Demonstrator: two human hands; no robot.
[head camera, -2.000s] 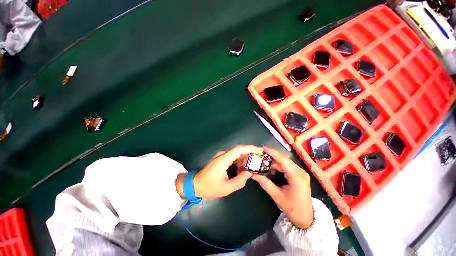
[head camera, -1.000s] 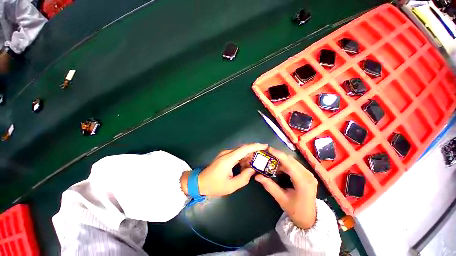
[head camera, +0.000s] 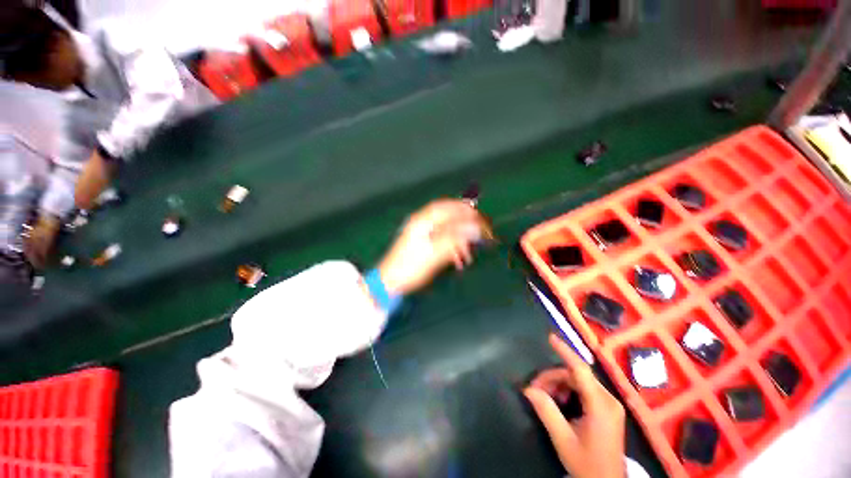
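Observation:
My left hand (head camera: 437, 245), with a blue wrist strap (head camera: 381, 291), is blurred and stretched over the green belt (head camera: 345, 219). A small amber bit shows at its fingertips; I cannot tell if it is held. A dark square module (head camera: 470, 194) lies on the belt just beyond the fingers. My right hand (head camera: 588, 420) is low over the bench beside the tray, fingers curled. A dark patch shows between its thumb and fingers; whether it is a module is unclear. The orange-red tray (head camera: 667, 415) holds dark square modules in its left pockets.
A white-blue pen-like stick (head camera: 562, 322) lies along the tray edge. Small parts, one with a white patch (head camera: 236, 196), are spaced on the belt. Another red tray (head camera: 56, 420) is at lower left. A person in white (head camera: 140, 89) works across the belt. Red bins (head camera: 289, 45) stand beyond.
My hands have separated; they held a module together before. My left hand has moved up and away over the belt, my right hand down. The view has shifted, showing the person and bins.

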